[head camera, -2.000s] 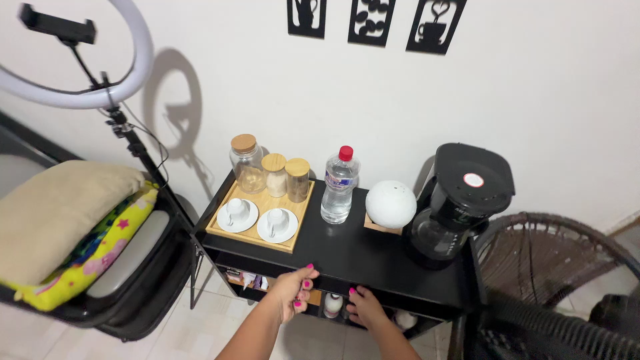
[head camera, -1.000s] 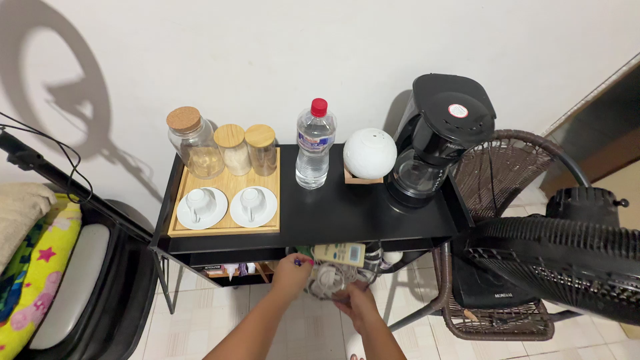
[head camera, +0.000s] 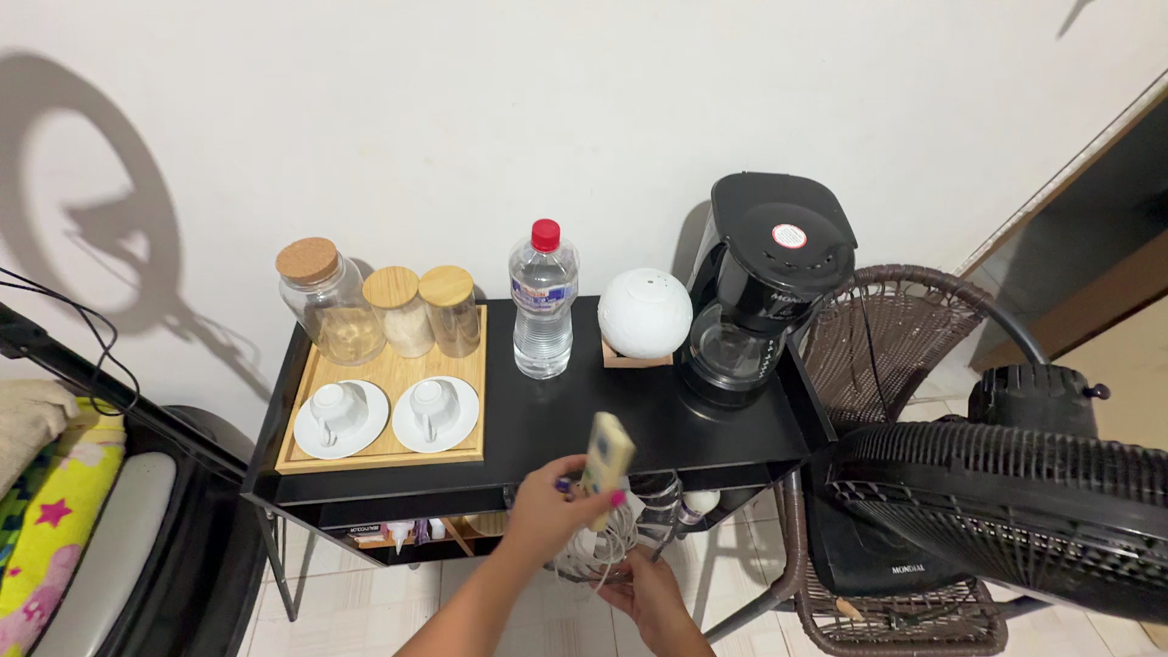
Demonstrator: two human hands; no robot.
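Observation:
My left hand (head camera: 558, 506) grips a pale yellow box (head camera: 607, 461) with dark markings, held upright at the front edge of a black metal cart (head camera: 538, 447). Just below it, my right hand (head camera: 643, 589) is closed around a bundle of coiled white cable (head camera: 598, 543); its fingertips are partly hidden. Behind the hands stand a clear plastic bottle (head camera: 544, 306) with a red cap, a white globe (head camera: 645, 313) on a small wooden base, and a black coffee maker (head camera: 776, 265). A bamboo tray (head camera: 392, 456) bears lidded glass jars and two white cups upside down on saucers.
A black fan (head camera: 995, 511) and a brown woven chair (head camera: 899, 338) stand right of the cart. Beneath the cart top is a shelf with small items and a clear glass vessel (head camera: 659, 497). At left are a dark stand pole (head camera: 119, 392) and a yellow patterned cloth (head camera: 68, 520).
Both hands appeared to hold nothing at the cart's front two seconds ago; now they hold the box and cable. The box has been raised and turned upright since one second ago.

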